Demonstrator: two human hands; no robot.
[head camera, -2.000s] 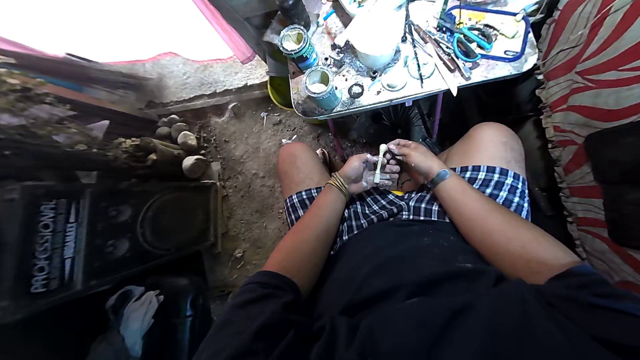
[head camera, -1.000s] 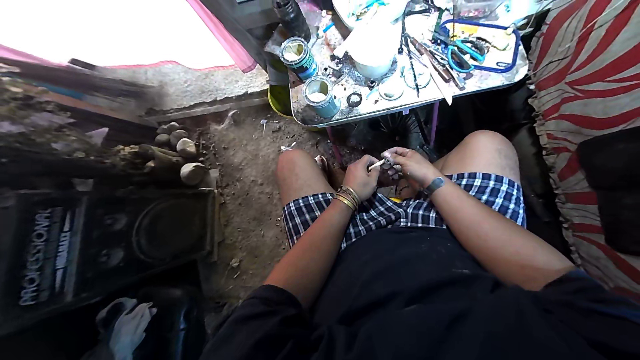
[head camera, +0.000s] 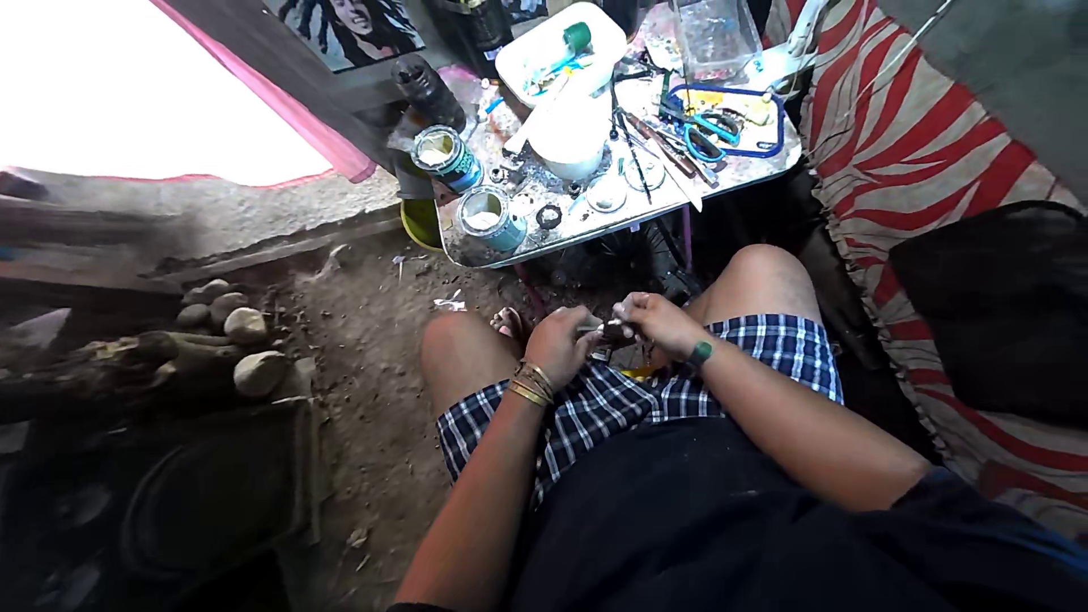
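My left hand (head camera: 557, 344), with bangles at the wrist, is closed around a small pale stick-like piece (head camera: 589, 328) over my lap. Close at its right, my right hand (head camera: 654, 321) has its fingertips pinched together at the other end of the piece; whether they grip the piece itself or something small on it is too small to tell. A thin dark part lies between the two hands. Both hands are above the checked shorts (head camera: 612, 395), below the front edge of the table.
On the table (head camera: 544, 249) stand two open paint cans (head camera: 448, 161) (head camera: 491, 223), a white tub (head camera: 569, 140), blue-handled scissors (head camera: 704, 140), several slim tools and a white tray (head camera: 608, 25). Stones (head camera: 259, 374) lie left on the dirt floor; a red-and-white cloth (head camera: 901, 136) is at the right.
Two seconds ago the pale piece was upright between my hands; now it lies nearly level, and my left hand covers much of it. The view has tipped up toward the table's far side.
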